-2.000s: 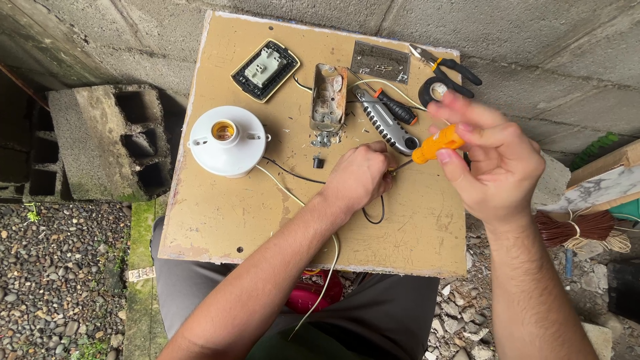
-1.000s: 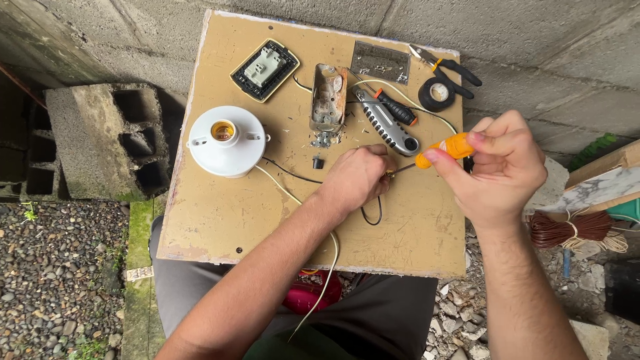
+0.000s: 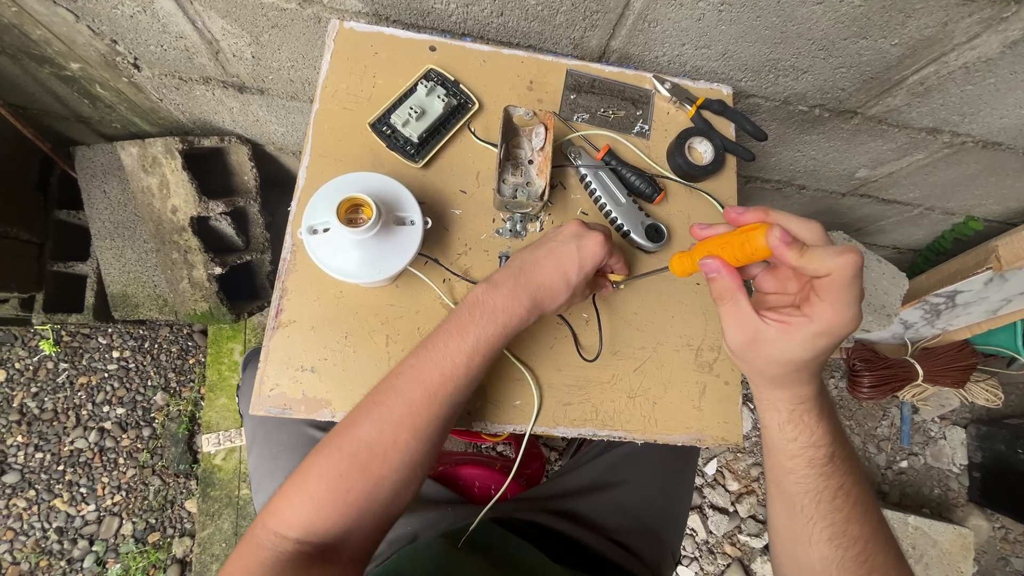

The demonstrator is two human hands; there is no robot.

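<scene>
My right hand (image 3: 788,296) grips the orange handle of a screwdriver (image 3: 724,250), whose shaft points left. Its tip meets a small yellowish part with metal (image 3: 616,280) that my left hand (image 3: 564,268) pinches; the fingers hide most of that part. A black wire (image 3: 598,336) loops below my left hand. Another black wire and a cream wire (image 3: 524,376) run from the white lamp holder (image 3: 364,228), left of my left forearm. Above my left hand lie a rusty metal outlet box (image 3: 524,156) and a grey utility knife (image 3: 614,196).
On the board (image 3: 640,384) are a switch plate (image 3: 422,114), a clear tray of screws (image 3: 606,108), a black-and-orange screwdriver (image 3: 632,174), pliers (image 3: 712,116) and black tape (image 3: 694,154). A block wall (image 3: 840,96) stands behind. Brown cord (image 3: 908,372) lies at the right.
Two seconds ago my right fingers were spread around the screwdriver handle; they now close on its end, and the handle lies flatter. My left hand has stayed in about the same place.
</scene>
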